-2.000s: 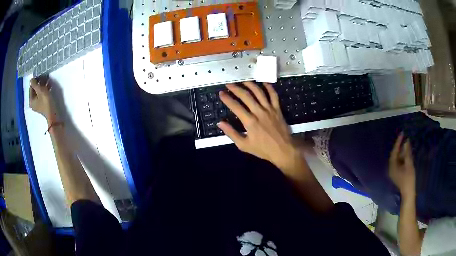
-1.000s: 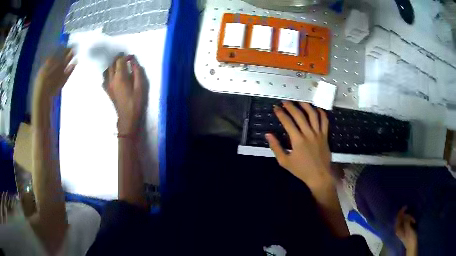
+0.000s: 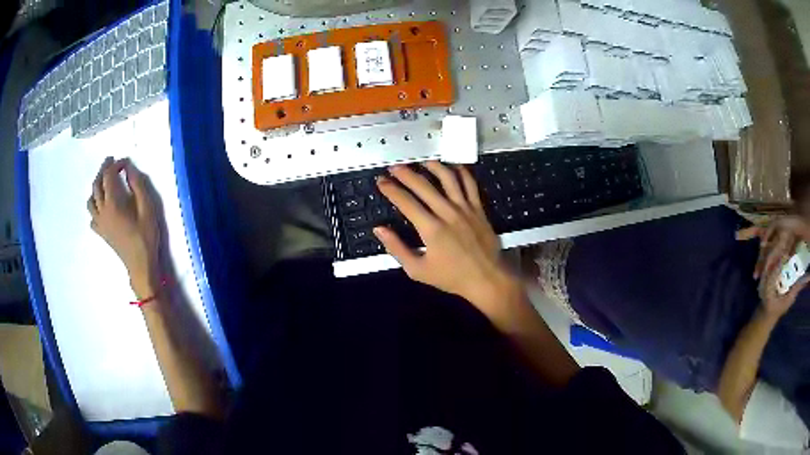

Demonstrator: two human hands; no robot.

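Note:
My right hand rests on the black keyboard with fingers spread, holding nothing. My left hand is over the white sheet in the blue-rimmed tray, fingers curled together; I cannot tell whether something small is between them. The orange fixture holds three white housings in a row; the right one shows grey print. A loose white housing sits at the front edge of the perforated plate, just beyond my right fingertips.
Greyish-white blocks are packed in rows at the tray's far end. Stacked white blocks stand right of the fixture, with a small group behind. Another person's hands hold a white piece at the right. A pale ledge edges the keyboard.
The view swung right and back. Another person's arm over the tray is gone. My left hand is lower on the sheet than two seconds ago. The right-hand person now holds a white piece.

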